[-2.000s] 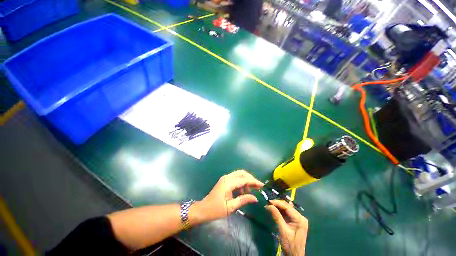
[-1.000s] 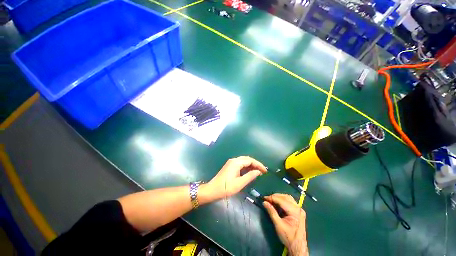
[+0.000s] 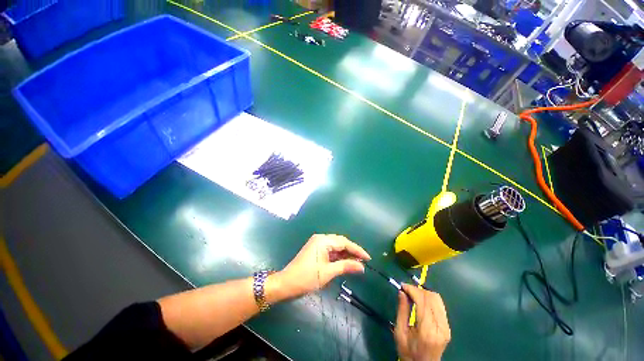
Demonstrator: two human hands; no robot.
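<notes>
A short black lead (image 3: 381, 273) with a pale end is stretched between my two hands, above the green bench. My left hand (image 3: 328, 264) pinches its left end between thumb and fingertips. My right hand (image 3: 424, 319) holds its pale right end. A few loose leads (image 3: 361, 304) with white tips lie on the bench between and below my hands. A yellow and black heat gun (image 3: 448, 233) stands just beyond my right hand, its silver nozzle pointing up and away. Another white tip shows beside my right fingertips; whether it is held, I cannot tell.
A dark pile of leads (image 3: 278, 173) lies on a white paper sheet (image 3: 219, 154) beside a large blue bin (image 3: 166, 127). A black cord (image 3: 544, 289) loops right of the heat gun. An orange hose (image 3: 534, 151) and a silvery metal piece (image 3: 498, 125) are at the far right.
My hands were apart, with only my right hand at a lead; now a lead spans both. My right hand has moved slightly right. The leads beside the heat gun's base are no longer plainly visible.
</notes>
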